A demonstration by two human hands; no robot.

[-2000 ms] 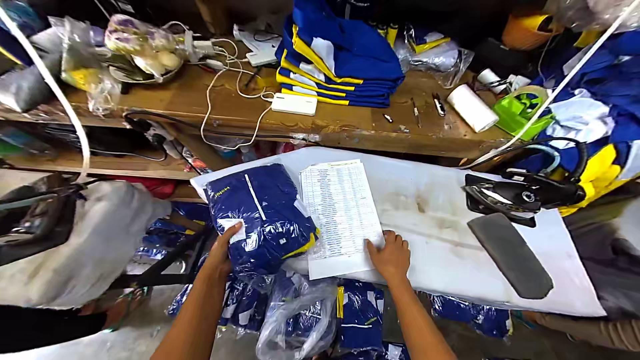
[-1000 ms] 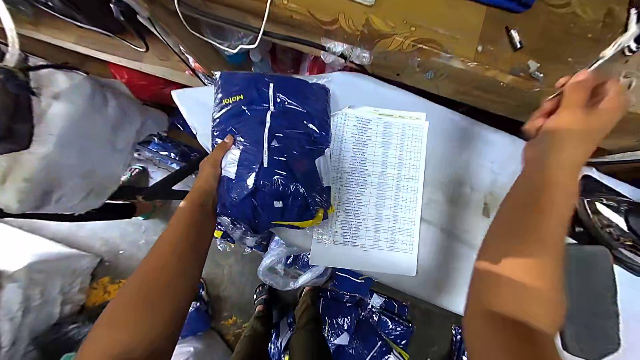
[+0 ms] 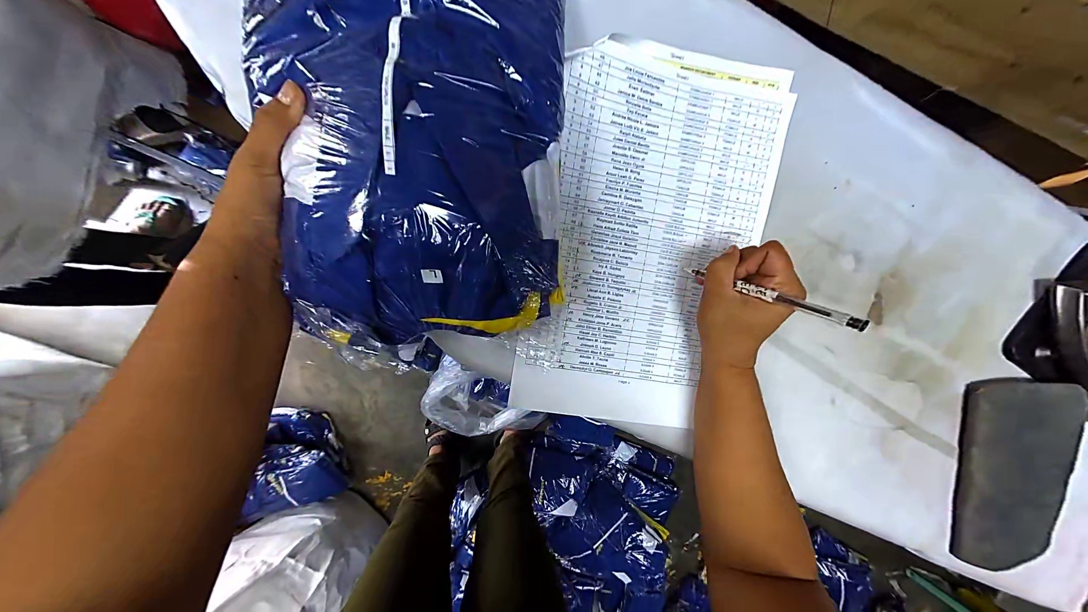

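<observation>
My left hand [image 3: 276,127] grips the left edge of a folded blue garment in clear plastic [image 3: 442,204], with yellow trim at its lower edge and a white strip on its front. My right hand [image 3: 752,293] holds a ballpoint pen [image 3: 799,303], its tip at the printed paper sheets [image 3: 612,387]. The sheets bear a table of writing and lie on the white board [image 3: 901,255], just right of the garment, whose plastic meets their left edge. The fingers of my left hand are hidden behind the package.
A dark grey flat pad [image 3: 1016,472] and a black object [image 3: 1054,331] are at the board's right side. Several bagged blue garments [image 3: 586,527] lie on the floor by my legs. White sacks [image 3: 297,552] stand at the lower left, and a wooden table [image 3: 952,51] runs along the top right.
My right hand has come from the wooden table at upper right down to the sheets, with the pen in it. My left hand still holds the bagged garment. The view has moved closer.
</observation>
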